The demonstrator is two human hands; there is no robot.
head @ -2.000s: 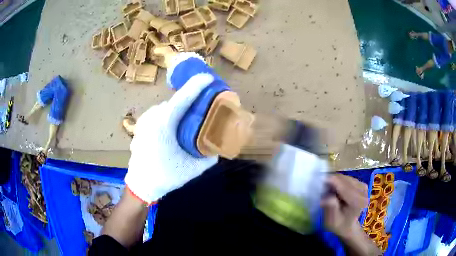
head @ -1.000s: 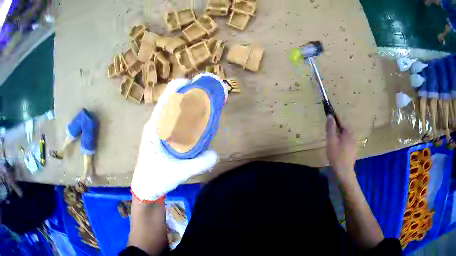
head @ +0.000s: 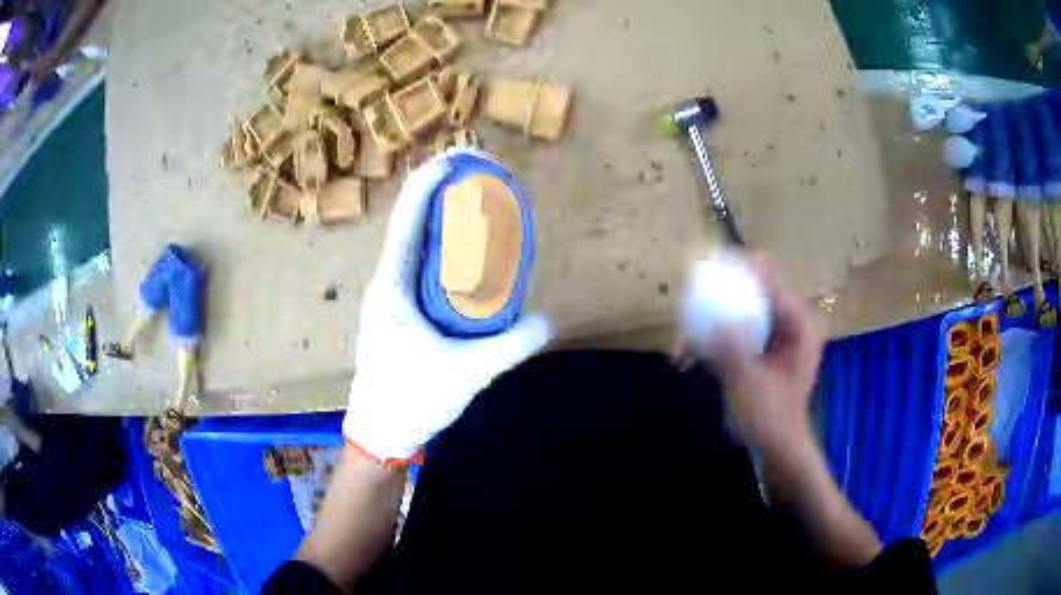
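Note:
My left hand point(head: 413, 360), in a white knit glove with an orange-red cuff edge, holds a figurine lower body point(head: 522, 250) in blue shorts, its waist end facing me. A tan waist insert point(head: 483, 250) sits in the oval waist. The legs are hidden behind it. My bare right hand point(head: 774, 349) is blurred and holds a white glue bottle point(head: 726, 305) to the right of the figurine, apart from it. The mallet point(head: 706, 163) lies on the table beyond my right hand, which hides the end of its grip.
Tan inserts point(head: 407, 110) lie heaped at the back. Another figurine lower body point(head: 177, 291) lies at the left, near a yellow and black tool point(head: 90, 339). A row of legs point(head: 1012, 174) and white bottles point(head: 961, 151) are at the right. Blue bins point(head: 250, 500) and orange rings point(head: 963, 442) border the table.
My right hand has let go of the mallet and now holds the glue bottle. My left hand has turned the figurine more upright, with the waist opening facing me.

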